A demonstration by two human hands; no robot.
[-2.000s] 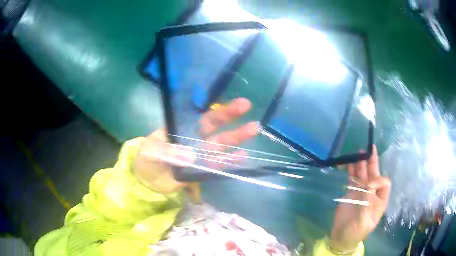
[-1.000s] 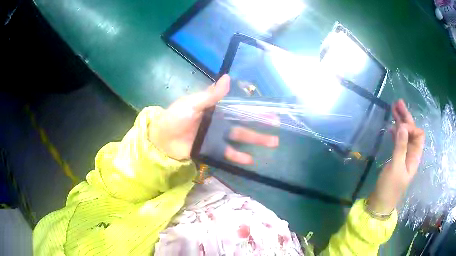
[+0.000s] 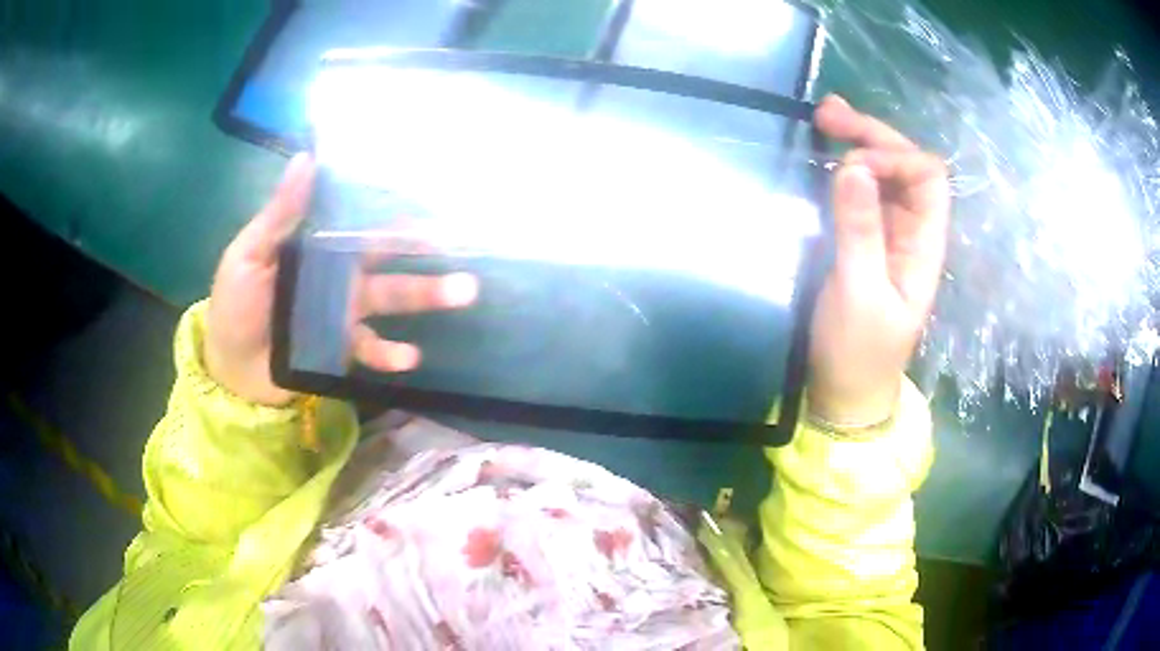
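A clear touch panel [image 3: 547, 274] with a black border is held in front of me, above the bench, with bright glare across its upper half. My left hand [image 3: 261, 299] grips its left edge, the thumb on the edge and fingers showing through the glass from beneath. My right hand [image 3: 878, 254] holds the upper right edge between thumb and fingers. An orange flex cable [image 3: 308, 421] hangs at the panel's lower left corner. Glare hides whether film lies on the panel.
A dark-framed panel [image 3: 261, 92] lies on the green bench [image 3: 102, 165] at the upper left, partly behind the held one. Another framed panel [image 3: 712, 38] lies at the top. Crinkled clear film waste [image 3: 1056, 216] is heaped at the right. Dark items lie at lower right.
The held panel has turned nearly level and moved left and up in view. My right hand has closed on its upper right edge. The shiny film streaks across it no longer show clearly.
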